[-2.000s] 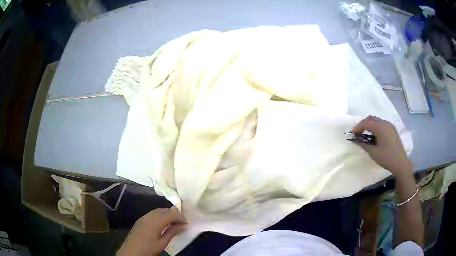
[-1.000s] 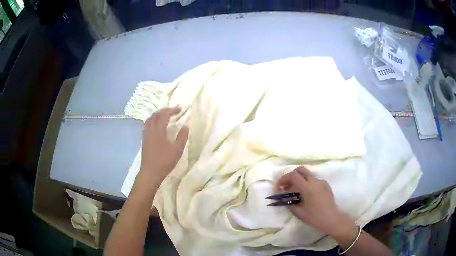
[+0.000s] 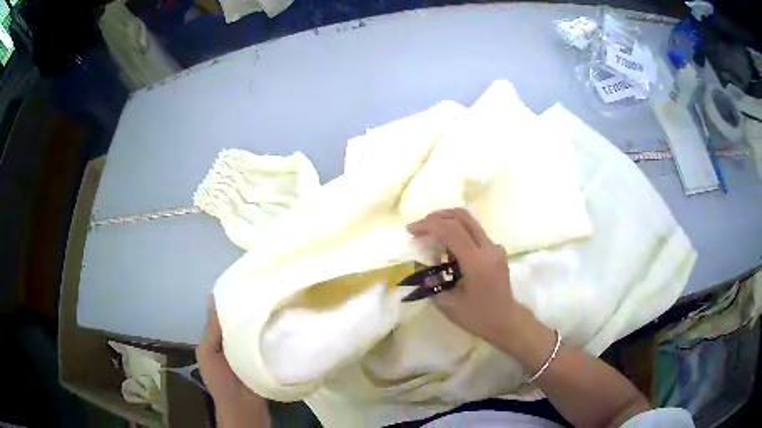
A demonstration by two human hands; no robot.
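Observation:
A cream garment (image 3: 359,226) lies bunched over the table's front edge, with a rounded opening facing me. Its gathered cuff (image 3: 242,188) lies flat at the left. My left hand (image 3: 219,368) is at the garment's left edge; its fingers are mostly hidden by the cloth, and it holds that edge. My right hand (image 3: 468,267) is over the middle of the garment. It holds black thread snips (image 3: 430,281) in the palm, blades apart and pointing left over the opening. Its thumb and fingertips are at the cloth above the snips.
Clear bags with printed labels (image 3: 620,71), a white card (image 3: 689,146), a tape roll (image 3: 723,113) and a blue spray bottle (image 3: 685,38) are at the back right. A carton (image 3: 75,334) stands left of the table (image 3: 150,267). More cloth (image 3: 710,359) is at the lower right.
My left hand has moved down from near the cuff to the garment's lower left edge. My right hand has moved up and slightly left with the snips. The cloth has been turned, showing an opening.

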